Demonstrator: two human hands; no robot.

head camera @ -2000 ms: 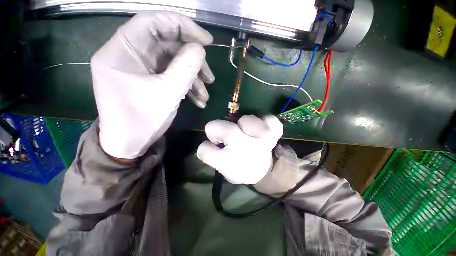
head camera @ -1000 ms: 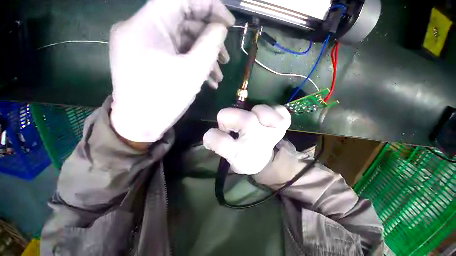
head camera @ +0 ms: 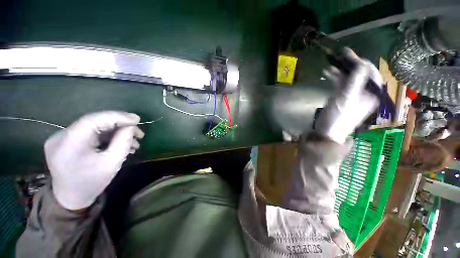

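My left hand (head camera: 93, 156), in a white glove, pinches the thin silvery solder wire (head camera: 150, 122) above the bench's left part. My right hand (head camera: 350, 98), gloved and blurred, holds the black soldering iron (head camera: 335, 56) at the upper right, its front end at the dark iron stand (head camera: 297, 25). Whether the tip is inside the stand is too blurred to tell. The long silver aluminium housing (head camera: 108, 64) lies across the bench, its motor end (head camera: 232, 75) to the right. Blue, red and white wires run from it to the small green circuit board (head camera: 219, 130).
A yellow sponge (head camera: 286, 69) sits below the iron stand. A green basket (head camera: 381, 176) is at the lower right of the bench. A ribbed silver duct (head camera: 428, 60) and a brown shoe-like shape (head camera: 426, 155) show at the right.
My right hand has carried the soldering iron from the wire joint to the stand at upper right. My left hand has drawn back from the housing with the solder wire. The view has swung right.
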